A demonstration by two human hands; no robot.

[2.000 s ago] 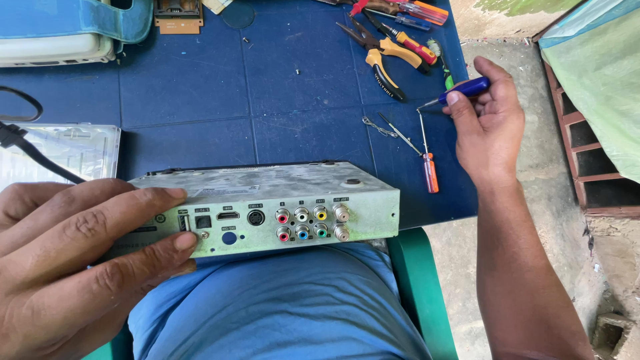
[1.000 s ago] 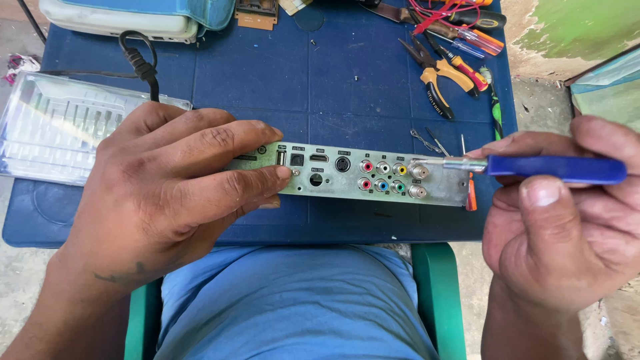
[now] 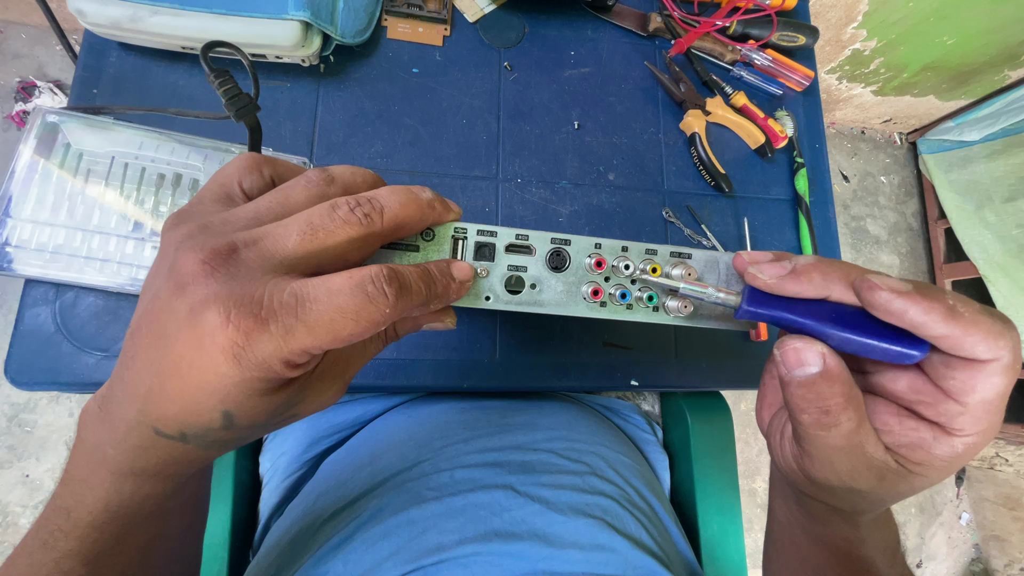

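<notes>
My left hand (image 3: 296, 280) grips the left part of a metal set-top box (image 3: 560, 298), whose rear panel faces up toward me. Its thumb and fingers lie beside the USB port. Coloured RCA jacks (image 3: 624, 280) and two coaxial connectors fill the panel's right part. A screwdriver with a blue handle (image 3: 828, 324) is held in my right hand (image 3: 872, 384), between thumb and fingers. Its shaft points left across the connectors, with the tip by the upper jacks. Whether the tip touches the panel, I cannot tell.
A clear plastic case of bits (image 3: 120, 200) lies at the left, near a black cable (image 3: 236, 100). Long-nose pliers (image 3: 704, 128), a toothbrush (image 3: 802, 192) and several screwdrivers lie at the table's right. Small screws (image 3: 576, 125) are scattered on the blue table (image 3: 408, 120).
My right hand has brought the blue screwdriver from over the table's right side to the box's rear panel. Since one second ago, its tip has moved left along the jacks. My left hand still grips the box.
</notes>
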